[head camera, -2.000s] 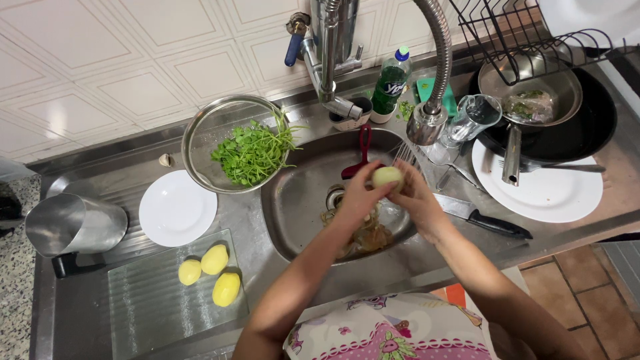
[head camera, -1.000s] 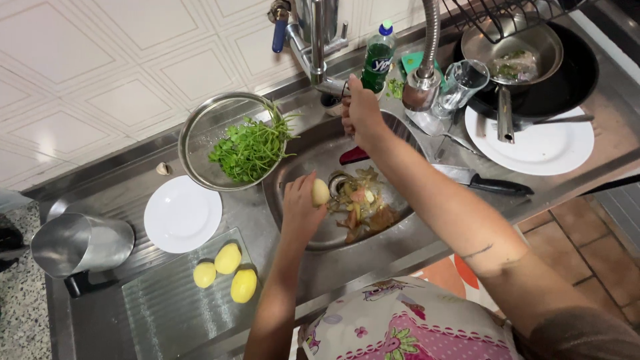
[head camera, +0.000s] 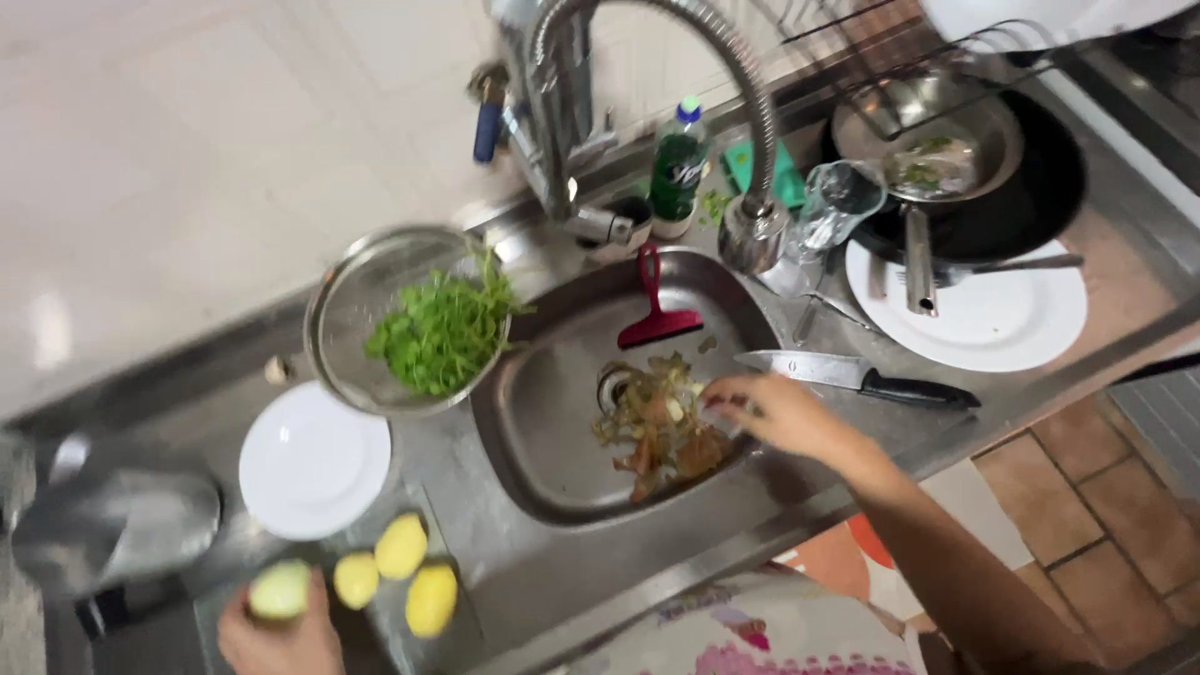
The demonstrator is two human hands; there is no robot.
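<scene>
My left hand, at the lower left, holds a pale peeled onion or potato just above a glass cutting board. Beside it on the board lie several peeled yellow potatoes. Over the right part of the steel sink basin, my right hand has bent fingers near a heap of peelings; whether it holds a scrap is too blurred to tell. A kitchen knife with a black handle lies on the rim just right of that hand. A red squeegee rests in the basin's back.
Left of the basin stand a strainer of green herbs, a white plate and a metal pot. Behind are the faucet, a detergent bottle and a glass. At right, pans overlap a white plate.
My left hand has moved from the basin to the cutting board with the pale vegetable. My right hand has come down from the faucet to the peelings.
</scene>
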